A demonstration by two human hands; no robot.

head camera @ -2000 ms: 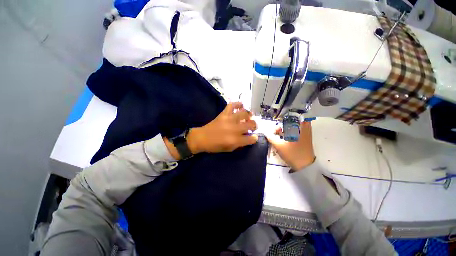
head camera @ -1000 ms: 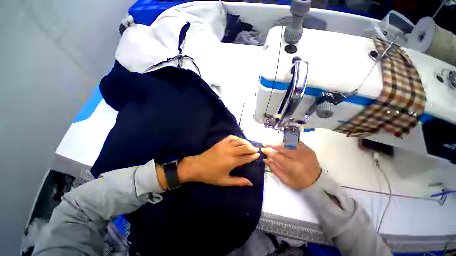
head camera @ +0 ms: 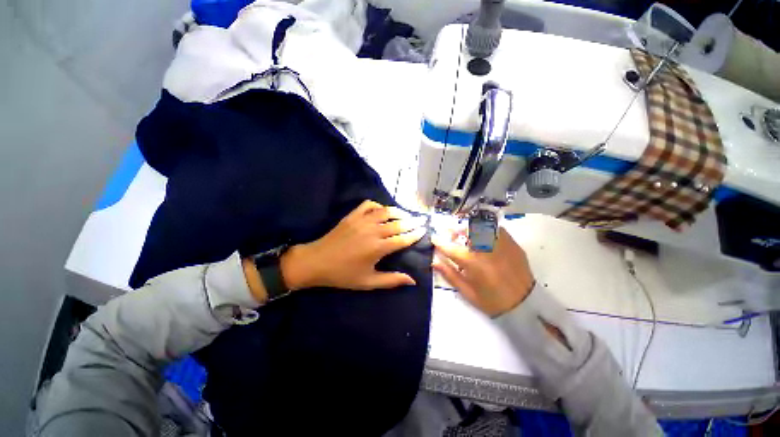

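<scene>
The navy panel [head camera: 257,171] lies over the white table and hangs over its front edge. The pale panel [head camera: 214,60] lies behind it at the upper left, with a narrow navy strip on it. My left hand [head camera: 359,247] lies on the navy panel with its fingertips near the panel's right edge, just left of the presser foot. My right hand [head camera: 492,269] holds the edge of the navy panel below the lit needle area; its fingertips are partly hidden by glare. The sewing machine head [head camera: 547,94] stands above both hands.
A plaid cloth scrap [head camera: 663,154] wraps the machine arm. A black phone [head camera: 629,242] with a white cable lies under the arm. Thread cones [head camera: 718,43] stand at the upper right. The ruler-marked table edge [head camera: 487,387] runs along the front. Blue plastic [head camera: 184,380] shows below the table.
Both hands and the navy panel's edge have moved forward, closer to the needle, compared with one second ago. The camera view has also shifted.
</scene>
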